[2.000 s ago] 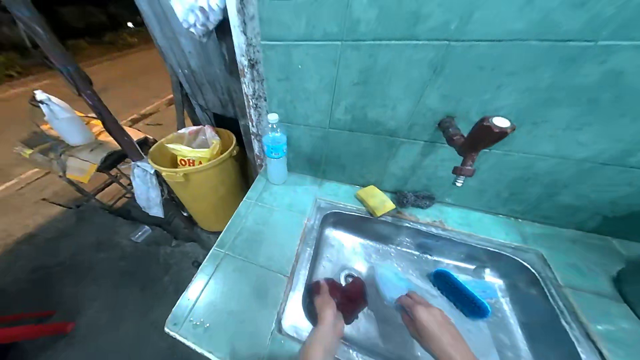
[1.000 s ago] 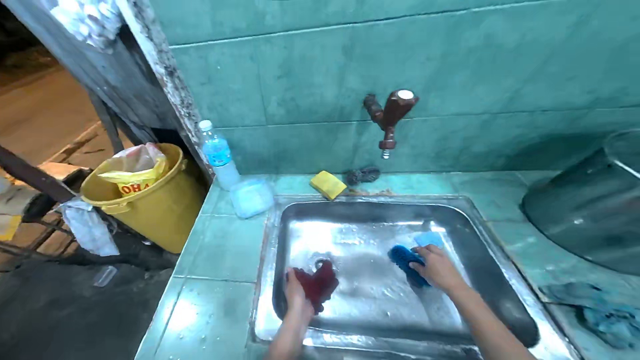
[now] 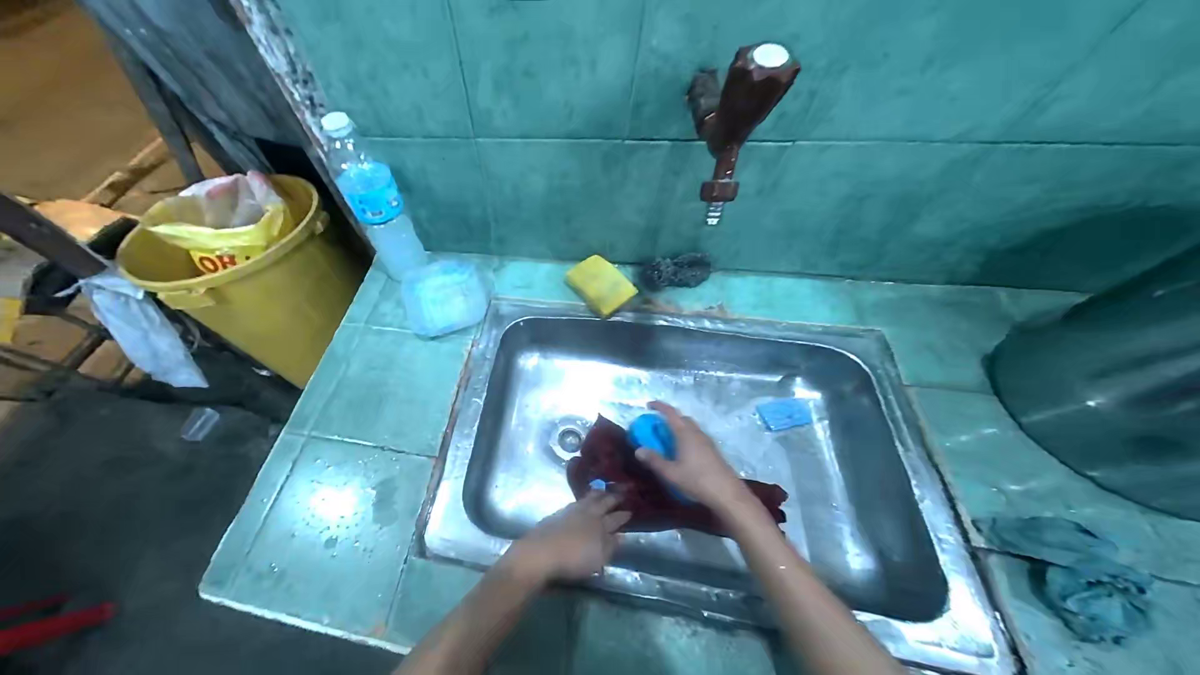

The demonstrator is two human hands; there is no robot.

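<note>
A dark red wet cloth (image 3: 637, 487) lies spread on the floor of the stainless steel sink (image 3: 844, 506), just right of the drain. My right hand (image 3: 689, 455) is closed around a blue scrubbing brush (image 3: 653, 434) and presses it on the cloth. At the cloth's near left edge is my left hand (image 3: 581, 534), its fingers resting on the fabric; whether they pinch it is unclear. A light blue bar (image 3: 785, 413), perhaps soap, lies in the sink to the right. The brown faucet (image 3: 736, 122) juts from the tiled wall above.
Behind the sink sit a yellow sponge (image 3: 602, 285) and a dark scouring pad (image 3: 677, 271). A plastic bottle (image 3: 375, 202) and a translucent container (image 3: 445, 297) stand at the left corner. A large dark vessel (image 3: 1116, 384) and a wet cloth (image 3: 1092, 591) are on the right; a yellow bucket (image 3: 253, 291) is left.
The bunched red cloth has been spread out. My right hand has brought the blue brush from the sink's right side onto it. Earlier, the translucent container went from the sink to the counter.
</note>
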